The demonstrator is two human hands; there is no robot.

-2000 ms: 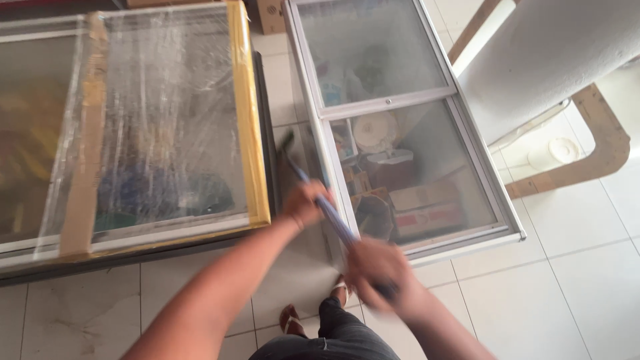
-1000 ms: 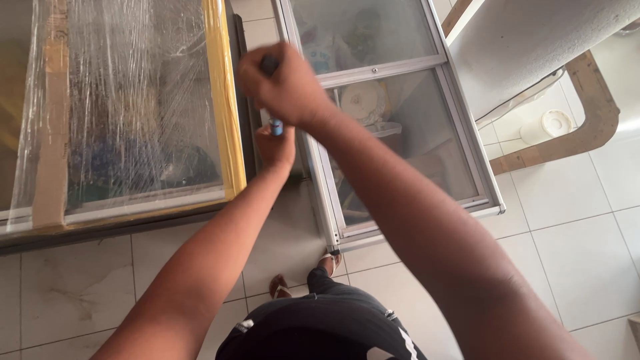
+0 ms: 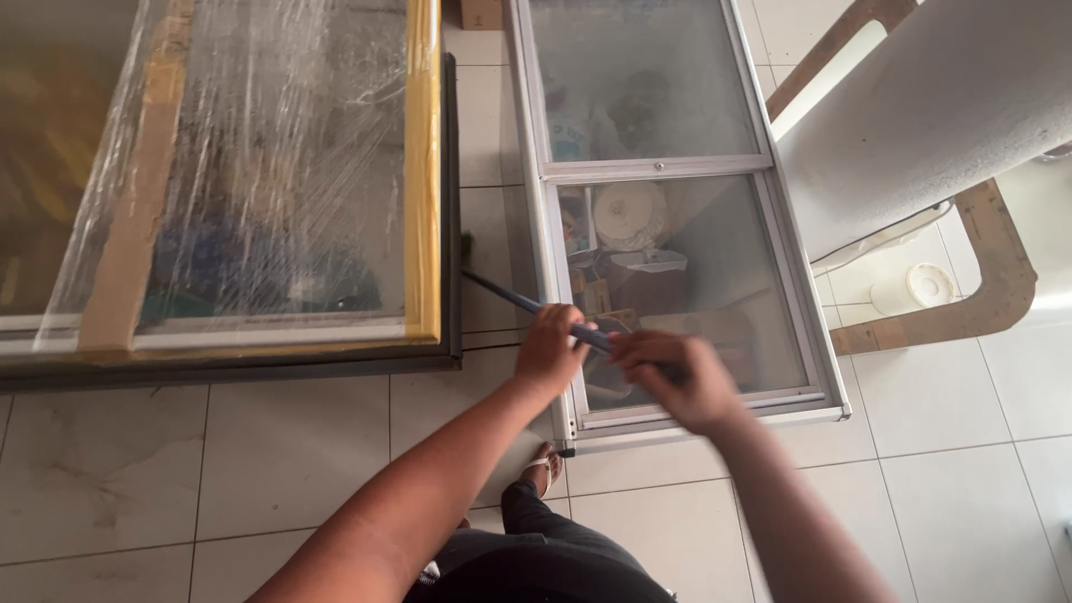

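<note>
A long dark blue-grey handle slants across the gap between two glass-topped cabinets. My left hand is closed around its middle, above the near left edge of the right cabinet. My right hand, somewhat blurred, grips the upper end, over that cabinet's glass. The handle's far end runs down to the left, beside the dark edge of the left cabinet. A small greenish tuft shows near there; the tool's head is mostly hidden, so its kind cannot be told.
At left stands a cabinet with plastic wrap, cardboard and yellow tape. At right is an aluminium-framed glass cabinet with boxes inside. Beyond it are a large grey cylindrical object, a curved wooden frame and a white tub. The floor is tiled.
My right hand has swung from above the gap, back over the right cabinet. My left hand has shifted right and toward me. The handle now lies at a lower slant.
</note>
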